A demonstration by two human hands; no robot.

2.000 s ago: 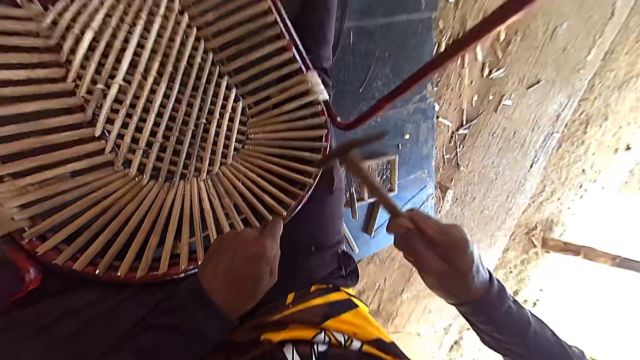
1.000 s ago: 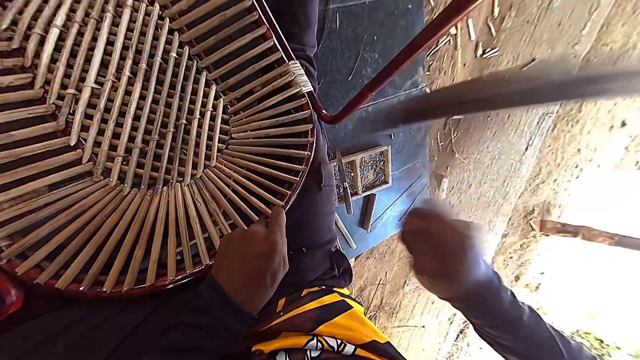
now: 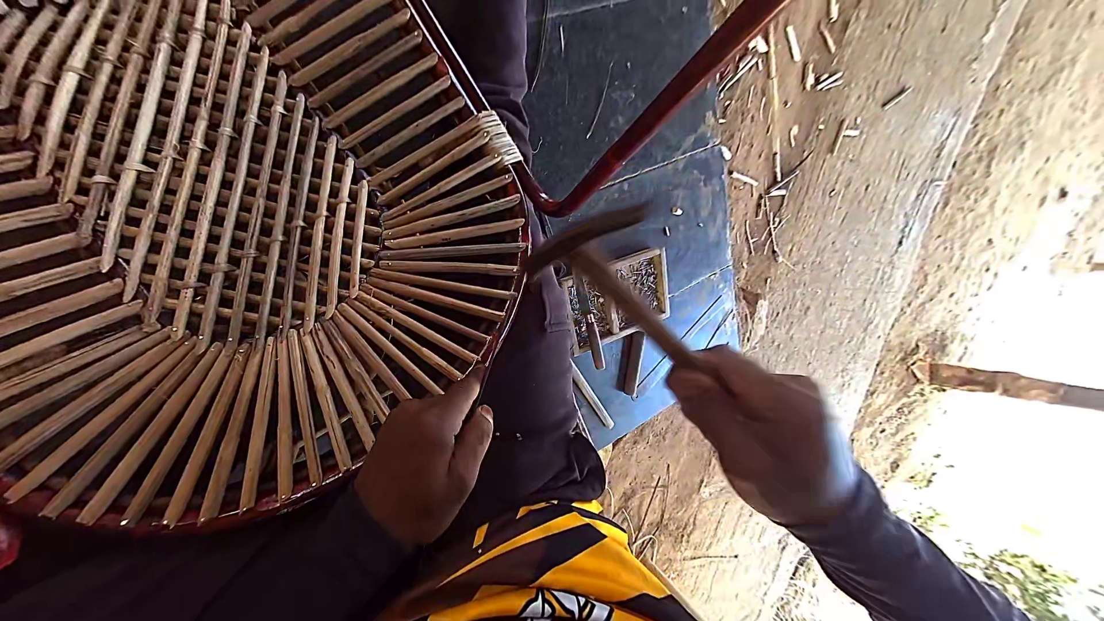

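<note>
A round woven cane seat (image 3: 250, 250) with radiating split sticks on a dark red frame lies across my lap at the left. My left hand (image 3: 427, 457) grips its lower right rim, thumb and forefinger at the stick ends. My right hand (image 3: 759, 427) holds a hammer (image 3: 634, 302) by its wooden handle. The metal head is raised beside the seat's right edge, and whether it touches the rim cannot be told. Pale binding (image 3: 498, 138) wraps the rim near the bent red frame bar (image 3: 638, 129).
On a blue board (image 3: 699, 233) beside my leg lies a wooden tray (image 3: 662, 285) of small nails, with a wooden-handled tool (image 3: 594, 341) across it. A short wood block (image 3: 632, 362) and a pale stick (image 3: 592, 395) are near it. Stick scraps (image 3: 793, 43) litter the ground.
The hammer, blurred and swung up to the right one second ago, is back beside the seat's rim. My left hand stays at the rim.
</note>
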